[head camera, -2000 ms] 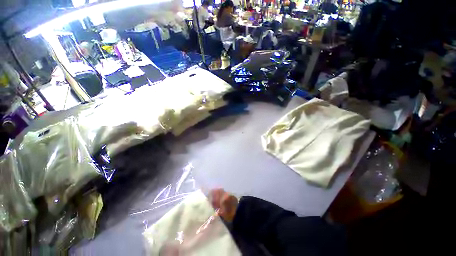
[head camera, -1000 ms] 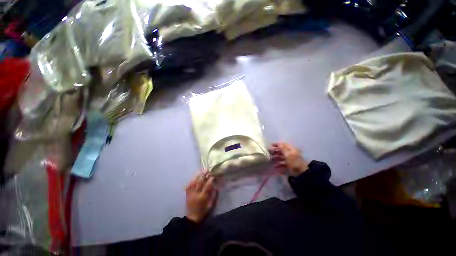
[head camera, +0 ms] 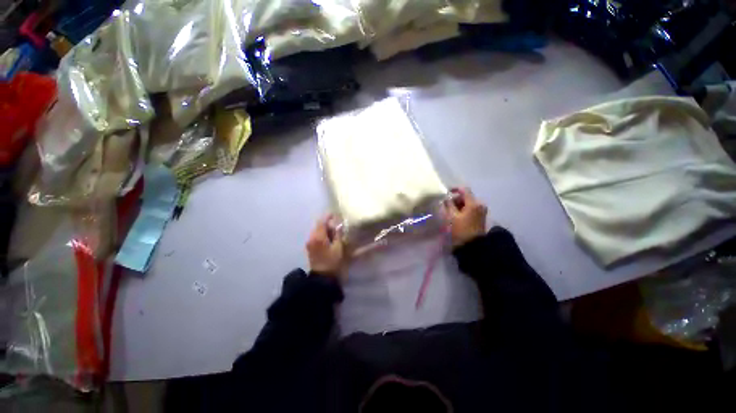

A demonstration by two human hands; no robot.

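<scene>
A folded cream dress point(head camera: 379, 165) lies inside a clear polybag point(head camera: 391, 235) in the middle of the table. The bag's loose end spreads toward me. My left hand point(head camera: 326, 247) grips the bag's left edge near the dress's lower left corner. My right hand point(head camera: 467, 218) grips the bag's right edge at the lower right corner. A thin pink sealing strip point(head camera: 428, 278) hangs below my right hand along the bag's loose end. No neck label shows on the upper face of the dress.
A pale table point(head camera: 242, 298) bears unpacked cream cloth point(head camera: 641, 177) at right, shiny bagged garments point(head camera: 202, 52) along the far left, a light-blue strip point(head camera: 150, 218), red-edged bags point(head camera: 87, 310) and two small stickers point(head camera: 211, 264). Crumpled clear plastic point(head camera: 698, 302) lies at lower right.
The bagged dress has moved slightly away from me. The rounded neckline and dark label seen earlier no longer show. Both hands have moved farther up the table and hold the bag's sides.
</scene>
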